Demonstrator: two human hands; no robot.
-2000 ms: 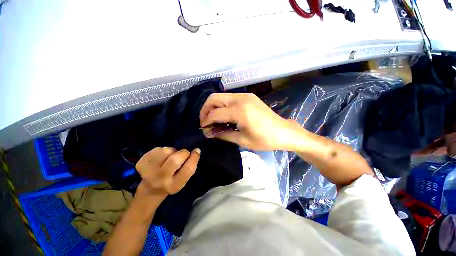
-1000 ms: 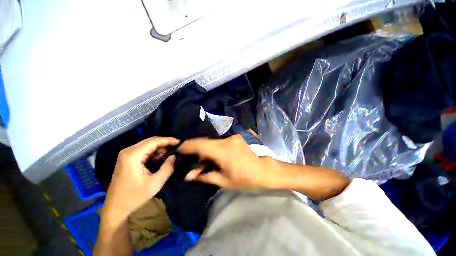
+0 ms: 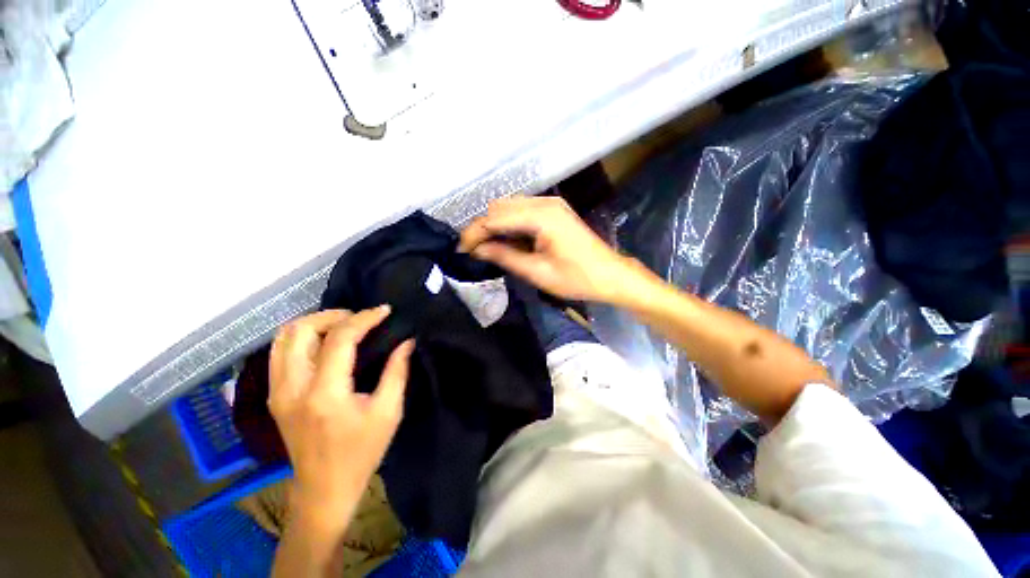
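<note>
A dark cloth piece (image 3: 463, 378) lies bunched over my lap and against the white table's edge. A whitish rounded patch (image 3: 483, 298) and a small white label (image 3: 435, 279) show on it. My left hand (image 3: 345, 378) holds the cloth at its left side, thumb and fingers curved on it. My right hand (image 3: 531, 243) pinches the cloth's upper right edge near the table. Whether a small tool is in my right fingers cannot be told.
The white table (image 3: 226, 169) carries machine parts (image 3: 390, 28) and a red handle (image 3: 591, 8). A clear plastic bag (image 3: 779, 248) with dark cloth (image 3: 937, 192) on it is at right. Blue crates (image 3: 215, 531) with khaki cloth (image 3: 367, 525) are at lower left.
My right hand has moved up and away from my left hand to the cloth's upper edge. The cloth is spread more, with its whitish patch showing. The view has shifted; machine parts now show.
</note>
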